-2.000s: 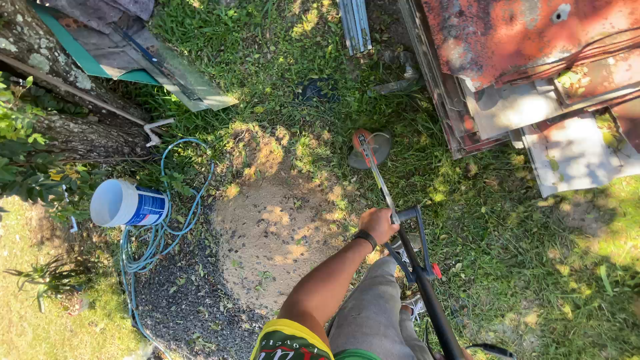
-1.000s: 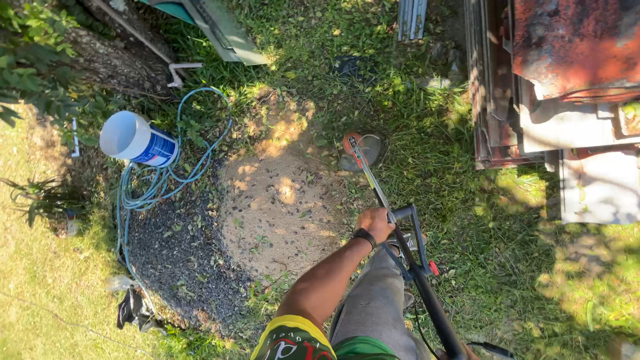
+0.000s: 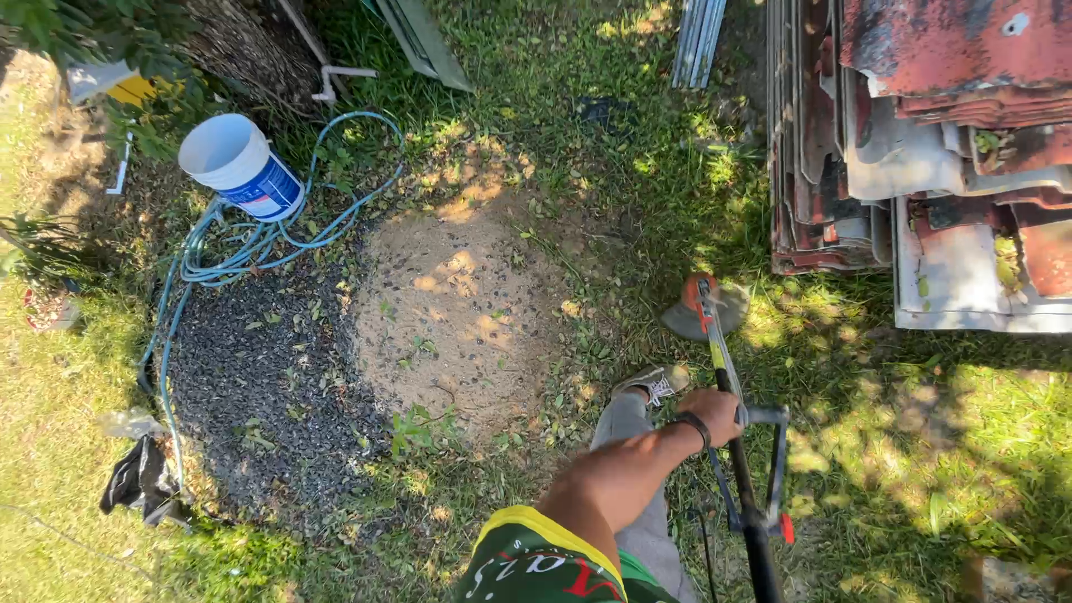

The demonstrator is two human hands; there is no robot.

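Note:
My left hand [image 3: 718, 414] is closed around the shaft of a string trimmer [image 3: 741, 477], beside its black loop handle [image 3: 780, 461]. The shaft runs from the lower right up to the orange trimmer head [image 3: 702, 293], with a round, dark, partly see-through guard or blurred disc at its end. The head is low over the grass, between a sandy patch and a stack of sheets. My right hand is out of view, and so is the rear end of the trimmer. A shoe [image 3: 657, 383] on my foot stands just below and left of the head.
Weathered corrugated roofing sheets [image 3: 946, 318] are stacked at the right. Metal channels [image 3: 699, 42] lie at the top. Leftward are a sand patch [image 3: 452, 318], dark gravel [image 3: 268, 377], a white-and-blue bucket [image 3: 243, 167], a coiled blue hose [image 3: 201, 260], a white pipe [image 3: 347, 73] and a tree trunk [image 3: 260, 59].
The trimmer head has moved closer to the roofing stack, away from the sand's edge. My shoe has come forward into sight near it. My left hand keeps its hold; the view has shifted.

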